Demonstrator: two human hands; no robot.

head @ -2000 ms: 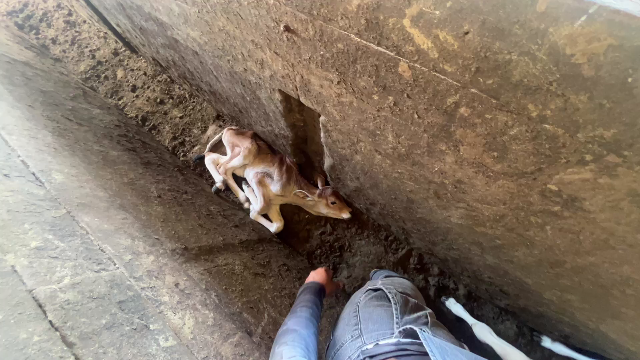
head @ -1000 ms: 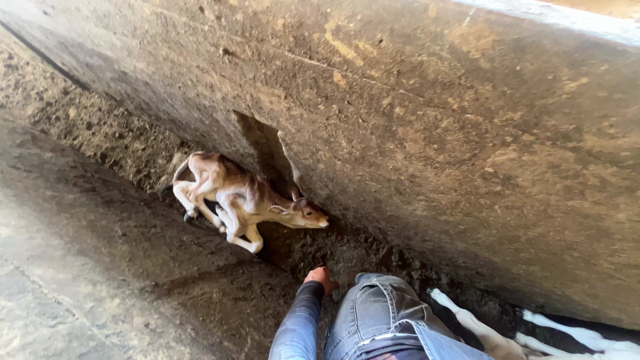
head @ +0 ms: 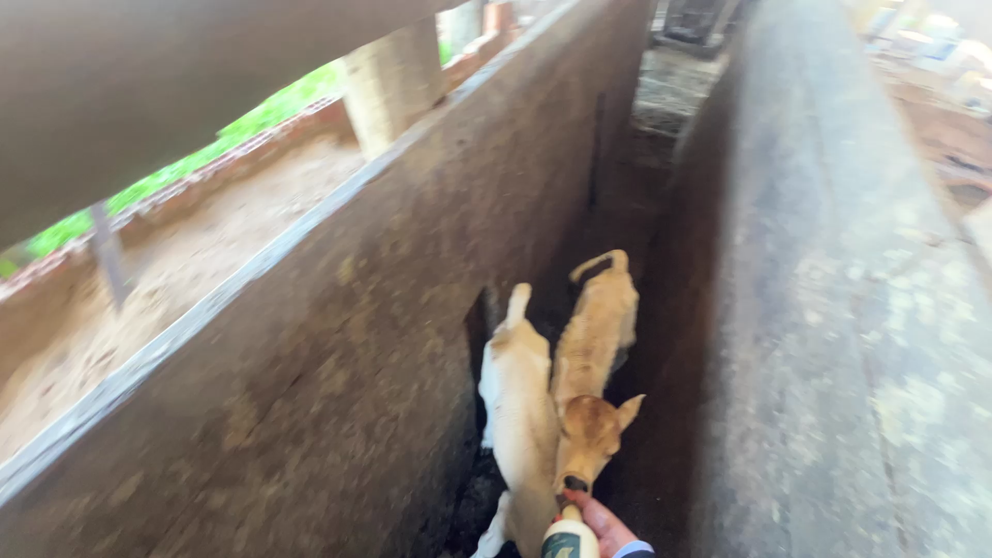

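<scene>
At the bottom edge, my right hand [head: 606, 525] is at the neck of a cream feeding bottle [head: 572, 541] with a dark green label. The fingertips and the bottle's teat are at the muzzle of a tan calf [head: 594, 434], which stands facing me with its head lowered. Blur hides whether the teat is in its mouth. A paler cream calf [head: 518, 387] stands close beside it on the left, rump away from me, its head not visible. My left hand is not in view.
A stained wall [head: 325, 349] on the left and a thick pale-topped wall [head: 837, 310] on the right enclose the narrow passage. A post [head: 391, 85] rises beyond the left wall, near a low brick edge and greenery. Straw-like litter [head: 670, 89] lies at the far end.
The view has swung up along the passage. The calf lying down in the earlier frames is not recognisable now; two standing calves and a bottle are in view.
</scene>
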